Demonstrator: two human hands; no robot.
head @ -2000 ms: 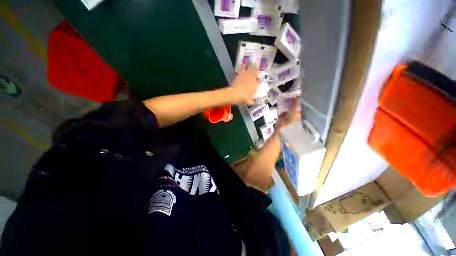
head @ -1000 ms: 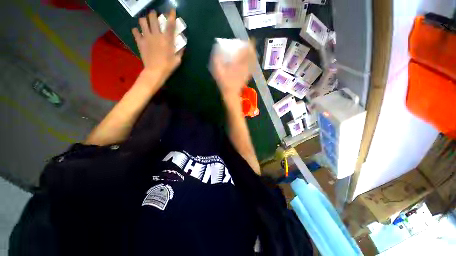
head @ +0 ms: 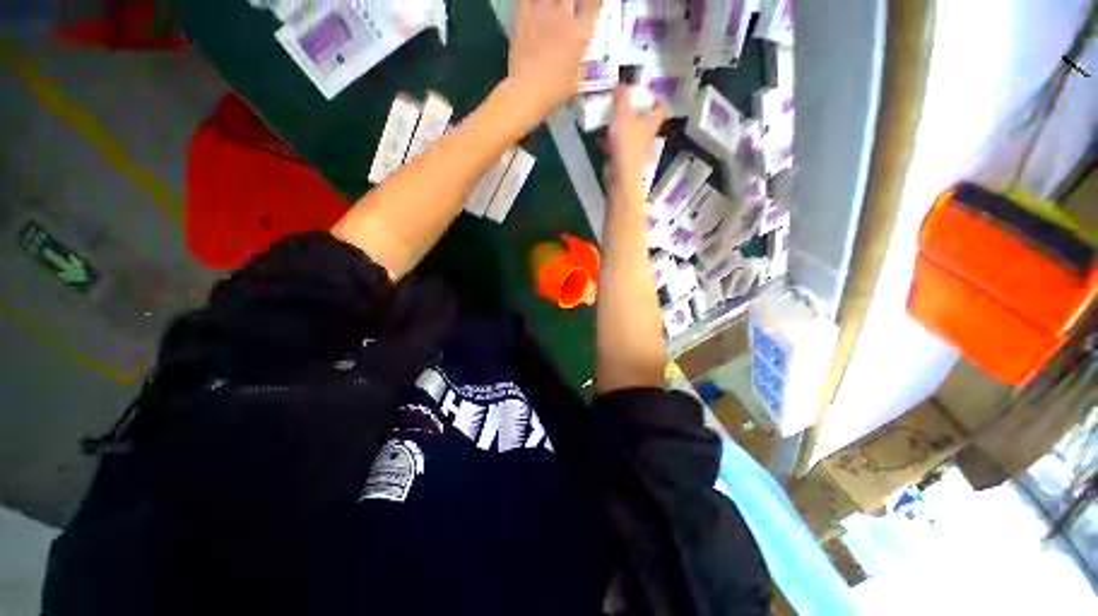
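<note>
Many small white product boxes with purple squares (head: 719,117) lie heaped on the line. My left hand (head: 552,46) is at the top edge of the picture, over the line's near rail, its fingertips partly cut off. My right hand (head: 633,130) is among the boxes with its fingers pointing away; blur hides whether either hand grips a box. On the green table (head: 482,271), several boxes (head: 411,130) stand on edge, partly behind my left forearm. More white boxes (head: 331,46) lie at the table's upper left. An orange tape dispenser (head: 566,272) is between my arms.
A red-orange object (head: 249,193) is beside the table at left. A white and blue box (head: 787,361) is by the line's end. An orange bin (head: 1005,279) is at right. Light blue film (head: 789,542) and open brown cartons (head: 897,455) are at lower right.
Both hands have moved from over the green table up to the boxes on the line. Small boxes now stand on the table where my left hand was. The view has shifted.
</note>
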